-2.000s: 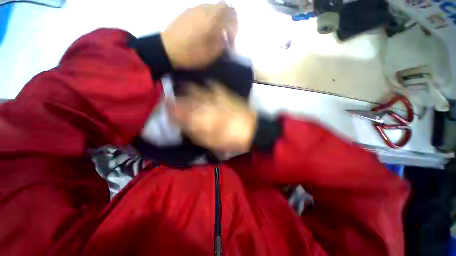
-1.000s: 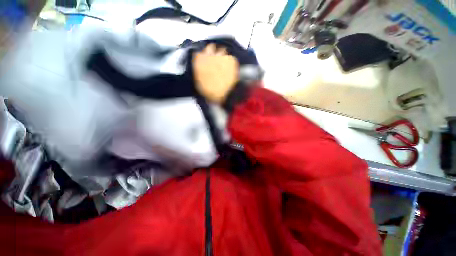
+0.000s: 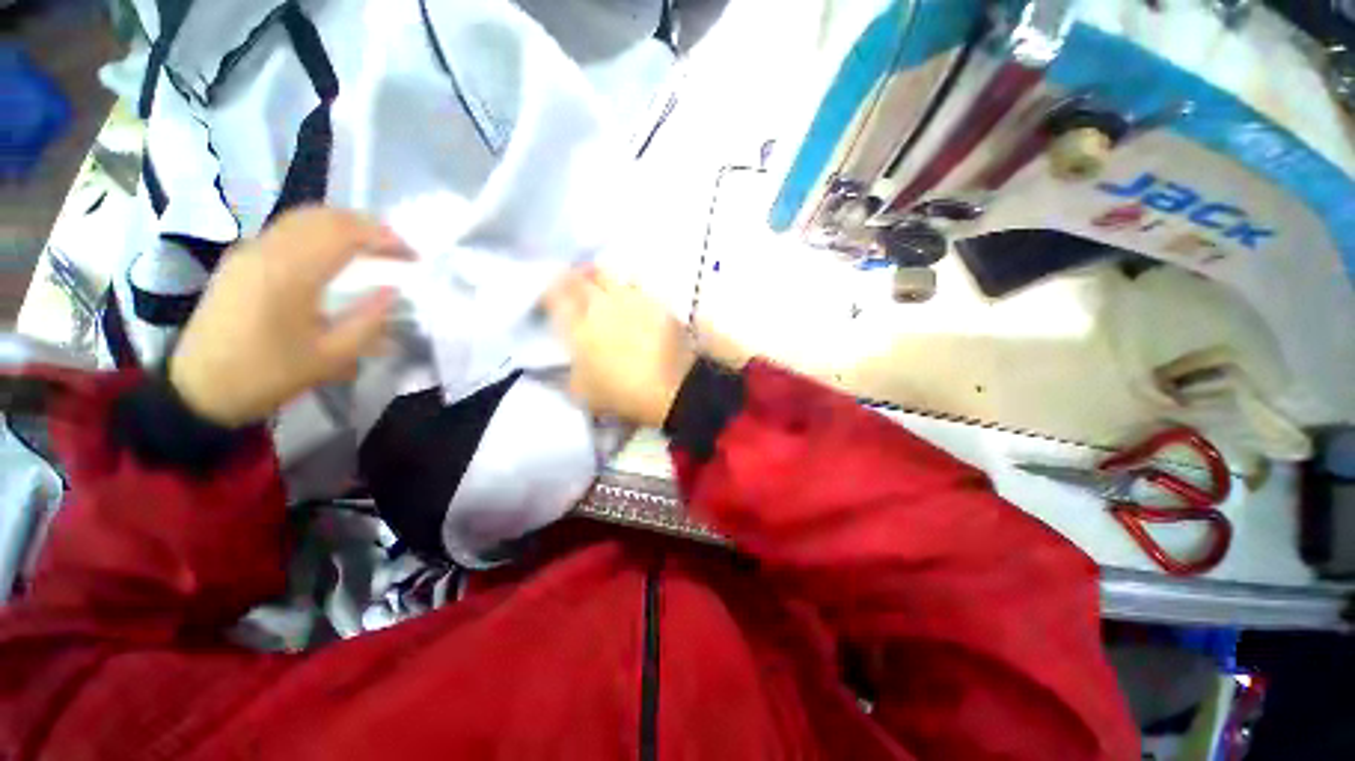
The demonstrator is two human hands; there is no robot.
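Observation:
A pale grey-white garment panel [image 3: 505, 193] with narrow black stripes lies over the left part of the table. A black fabric piece [image 3: 421, 464] joined to pale cloth hangs at the table's front edge. My left hand [image 3: 283, 315] is over the pale cloth at the left, thumb and fingers apart, slightly blurred. My right hand [image 3: 624, 345] pinches the pale cloth right of it, its fingertips on a fold. The sewing machine [image 3: 1189, 223] with "JACK" lettering stands at the right; its needle area is away from both hands.
Scissors [image 3: 1174, 501] with red handles lie at the right near the front edge. A flat black rectangle [image 3: 1025, 259] lies on the machine bed. An edge ruler [image 3: 647, 503] runs along the table front. Crumpled grey, white and black pieces [image 3: 349, 572] are below the table edge.
The garment has been swung up and spread on the table at the left. My left hand has come into view over it. My right hand has moved down. The view has shifted, showing more of the machine.

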